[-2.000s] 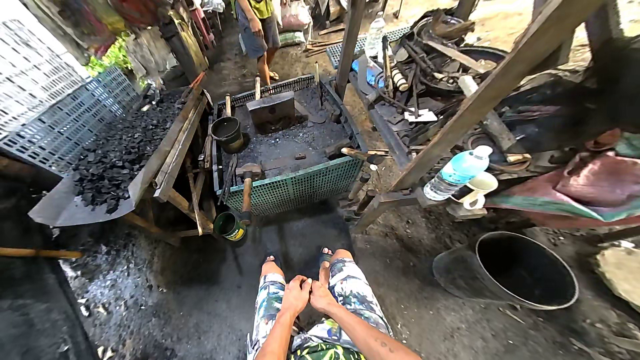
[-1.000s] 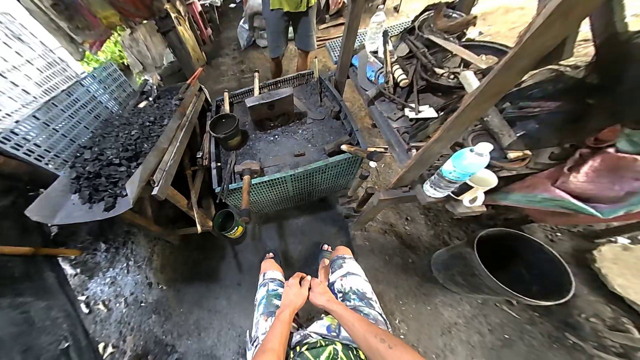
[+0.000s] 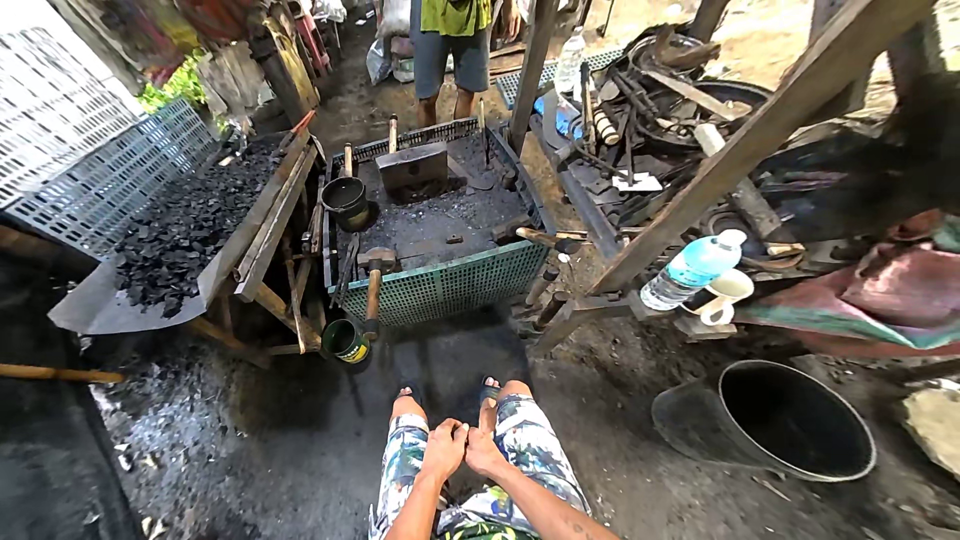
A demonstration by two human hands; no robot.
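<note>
My left hand (image 3: 444, 448) and my right hand (image 3: 482, 452) meet between my knees, above my patterned shorts (image 3: 525, 424). Their fingers touch; whether something small lies between them cannot be told. Beyond my feet stands a forge bed in a green plastic crate (image 3: 450, 281), filled with dark ash. A hammer (image 3: 375, 289) with a wooden handle rests over its near edge, left of centre. Another wooden handle (image 3: 536, 238) juts over the right corner. A black bucket (image 3: 345, 204) sits at the bed's left side, and an upright metal plate (image 3: 412, 166) stands toward the back.
Charcoal (image 3: 187, 225) heaps on a sheet-lined wooden stand at left. A small can (image 3: 346, 341) hangs or stands below. At right are a slanted wooden post (image 3: 720, 172), a water bottle (image 3: 694, 271), a mug (image 3: 724, 296) and a large black bucket (image 3: 795, 420). A person (image 3: 454, 52) stands beyond the forge.
The person beyond the forge has moved nearer to its far edge since the earliest frame. My hands stay together between my knees.
</note>
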